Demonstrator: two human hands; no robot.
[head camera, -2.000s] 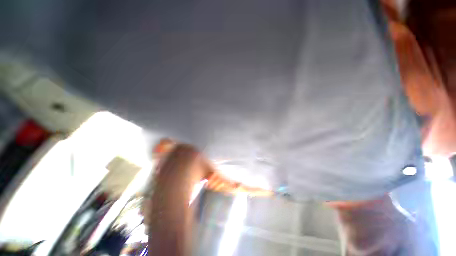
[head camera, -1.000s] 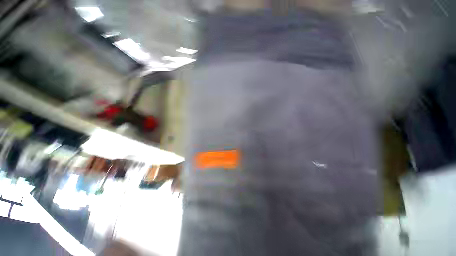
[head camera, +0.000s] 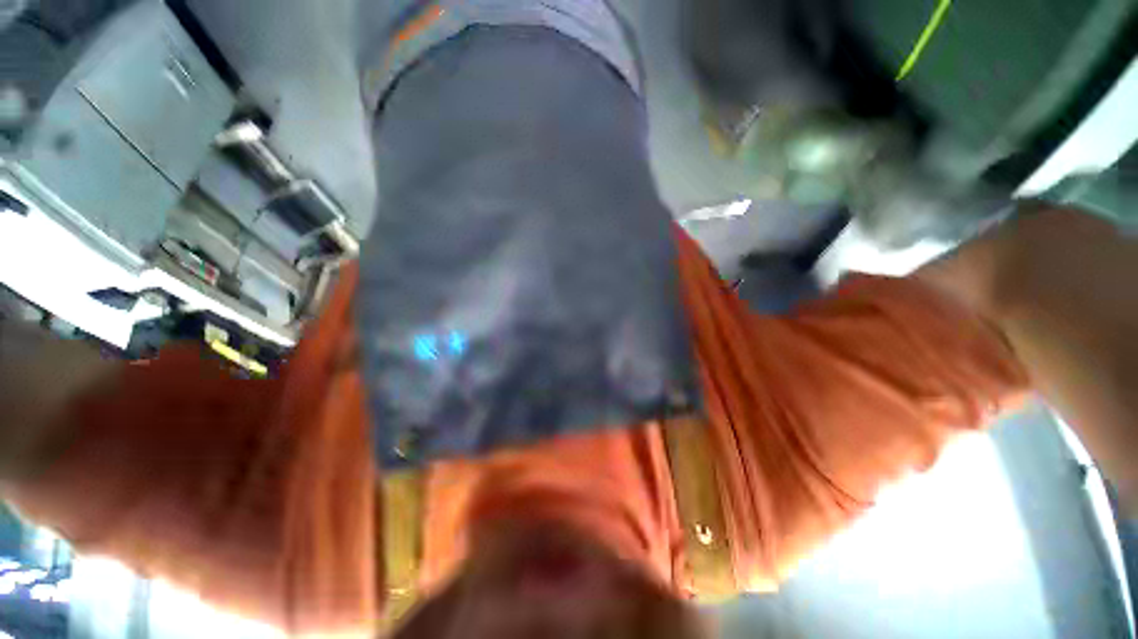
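A grey apron (head camera: 524, 237) over an orange shirt (head camera: 824, 375) fills the middle, seen very close and upside down. Tan straps (head camera: 699, 506) run down from the apron's edge. A person's two raised arms reach past the left and right edges; the bare forearm at the right (head camera: 1073, 300) is blurred. I cannot tell whether this body is mine. No hand shows, and no held thing is visible.
Pale grey cabinets or machine housings (head camera: 119, 119) stand at the upper left, with metal parts beside them. A dark green surface with a yellow-green line (head camera: 926, 38) is at the upper right. Bright light areas show at the lower left and lower right.
The view has swung from blurred close grey cloth to the apron, orange shirt and both arms. The orange patch on the cloth has shifted from the middle to the top edge.
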